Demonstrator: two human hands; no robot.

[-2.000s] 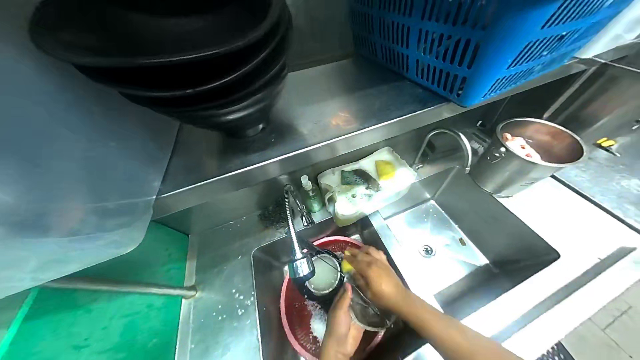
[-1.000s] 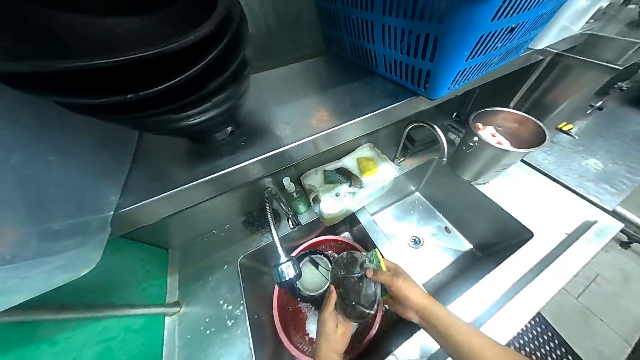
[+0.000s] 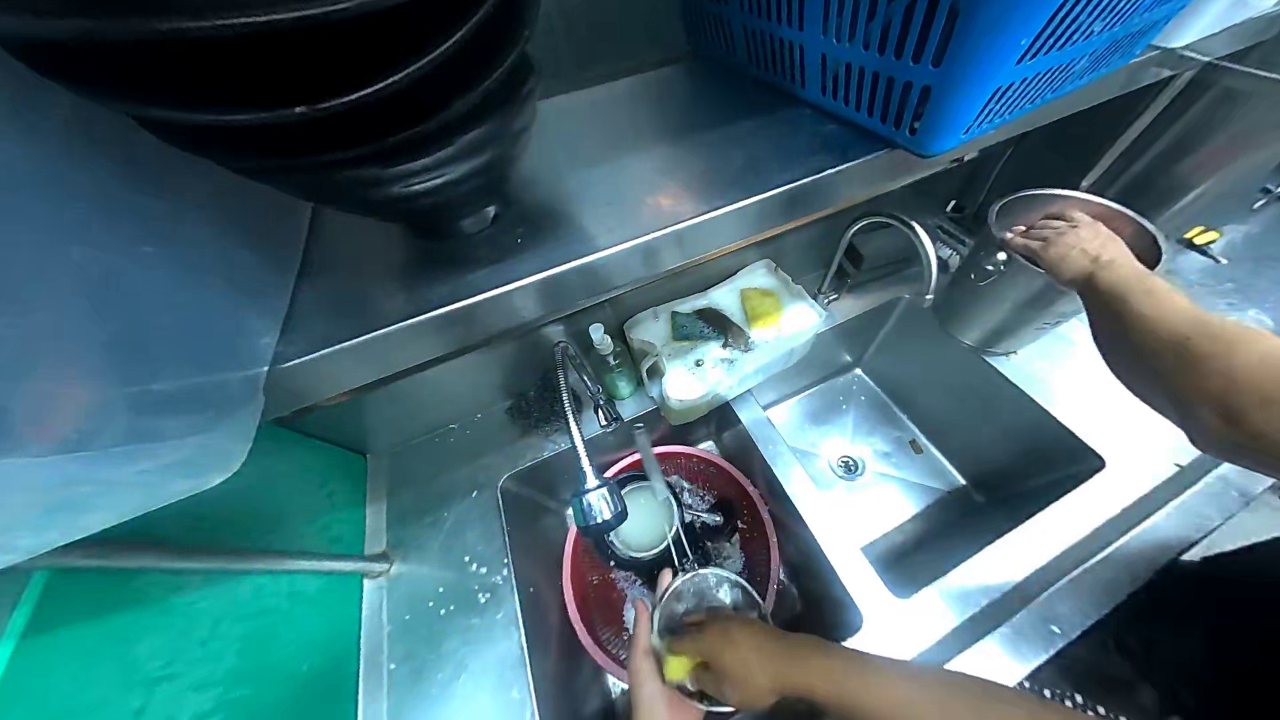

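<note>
Over the left sink basin, my left hand [image 3: 652, 660] holds a round metal strainer [image 3: 708, 592] by its side. My right hand [image 3: 735, 655] is inside the strainer's rim, shut on a yellow sponge [image 3: 680, 668] pressed to its inner surface. Just beyond the strainer a red plastic colander [image 3: 768, 520] stands in the basin, with a dark bowl of cloudy liquid [image 3: 643, 520] and other dark items in it. A spray faucet head [image 3: 599, 508] hangs over the colander's left side.
A tub of sudsy sponges [image 3: 690, 385] and a soap bottle [image 3: 615, 368] stand behind the basins. At right, another person's hand [image 3: 1075, 248] reaches to a metal pot [image 3: 1010, 300]. A blue crate [image 3: 930, 90] and stacked black bowls [image 3: 400, 130] are on the shelf above.
Another person's arm has come in from the right, its hand at the pot. My right hand with the sponge has moved from the strainer's far edge into it.
</note>
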